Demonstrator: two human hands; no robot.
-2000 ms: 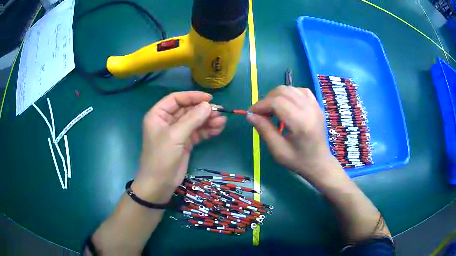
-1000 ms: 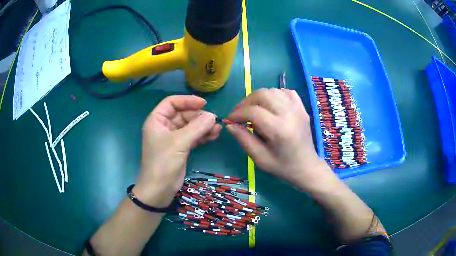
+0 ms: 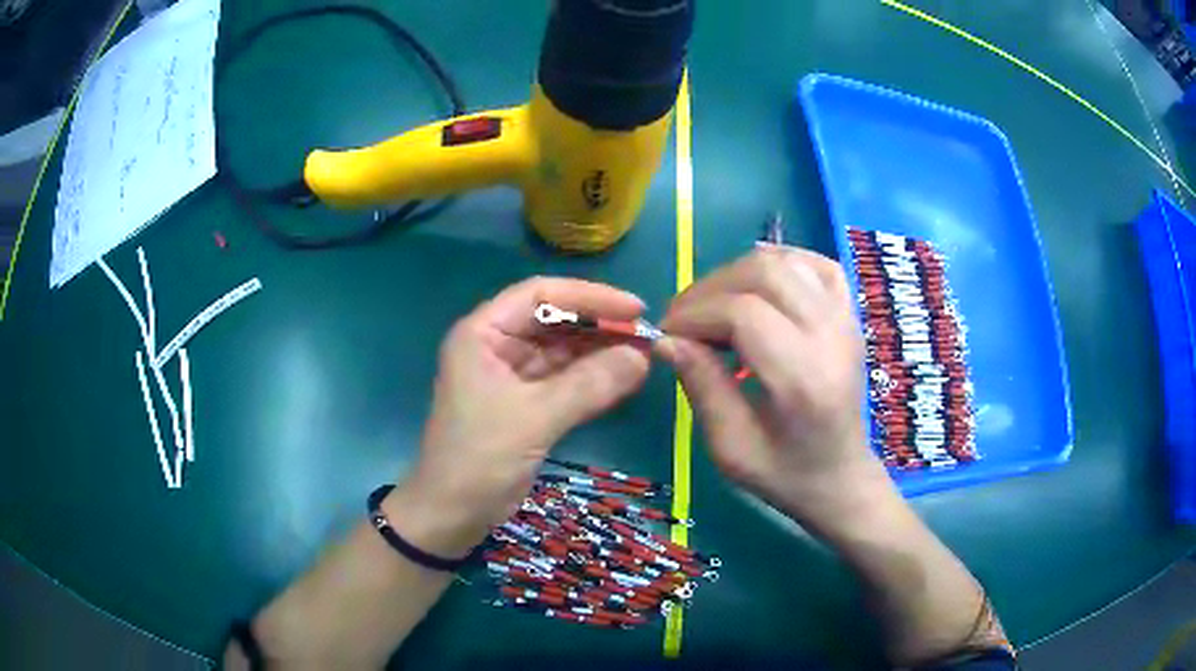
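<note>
A thin wire lead (image 3: 611, 326) lies between my two hands, with a silver ring terminal (image 3: 555, 315) at its left end, then a black part, a red sleeve and a pale part. My left hand (image 3: 531, 393) holds it between thumb and fingers, with the ring showing over the fingers. My right hand (image 3: 774, 367) pinches its right end with thumb and forefinger; that end is hidden by the fingertips. A bit of orange-red handle (image 3: 744, 374) shows at my right hand, and dark metal jaws (image 3: 771, 230) stick out above it.
A yellow heat gun (image 3: 590, 184) stands behind my hands. A heap of leads (image 3: 590, 544) lies in front. The blue tray (image 3: 1016, 315) at right holds stacked leads (image 3: 918, 354). White tubing strips (image 3: 160, 380) and a paper sheet (image 3: 142, 138) lie left. A second blue bin (image 3: 1171, 341) is far right.
My left hand has moved right along the lead, and the ring terminal, covered by its fingertips before, now shows. My right hand still pinches the other end. The whole view has shifted slightly.
</note>
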